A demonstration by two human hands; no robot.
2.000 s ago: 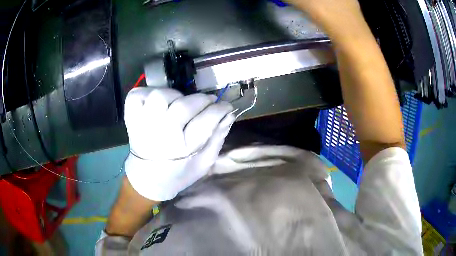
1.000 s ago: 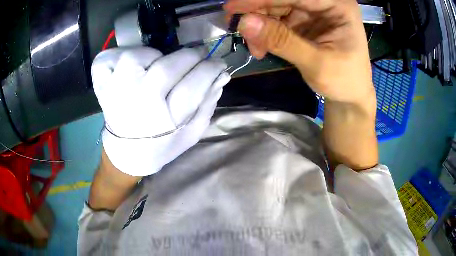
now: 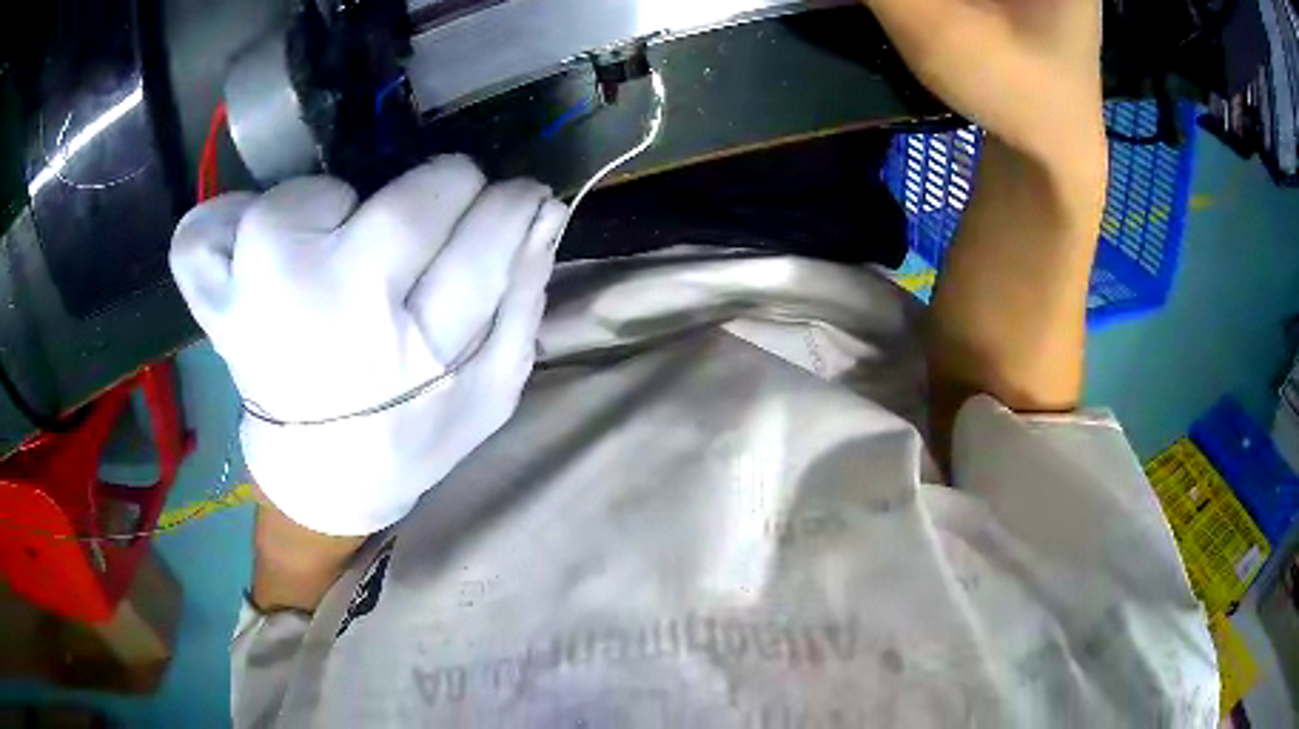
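Note:
The motorised unit's silver bar (image 3: 513, 57) lies along the bench's front part, with its grey cylinder (image 3: 267, 121) and black fitting at the left end. A small black piece (image 3: 621, 71) sits at the bar's lower edge. A white lead wire (image 3: 648, 135) curves from it to my left fingertips. A short blue lead wire (image 3: 567, 120) lies beside it, and a red lead wire (image 3: 214, 150) leaves the cylinder. My left hand (image 3: 385, 306), in a white glove, is closed on the white lead; thin solder wire (image 3: 356, 413) crosses its back. My right hand (image 3: 1019, 64) is bare, its fingers cut off by the top edge.
The dark green bench edge (image 3: 798, 140) curves across the view. A red stool (image 3: 86, 513) is at lower left. A blue crate (image 3: 1147, 200) and a yellow basket (image 3: 1211, 520) are at the right, below the bench. Stacked metal parts (image 3: 1261, 71) are at upper right.
My right hand has moved from the small black piece up and right, its fingers now out of view. The unit and my left hand appear further left in the picture.

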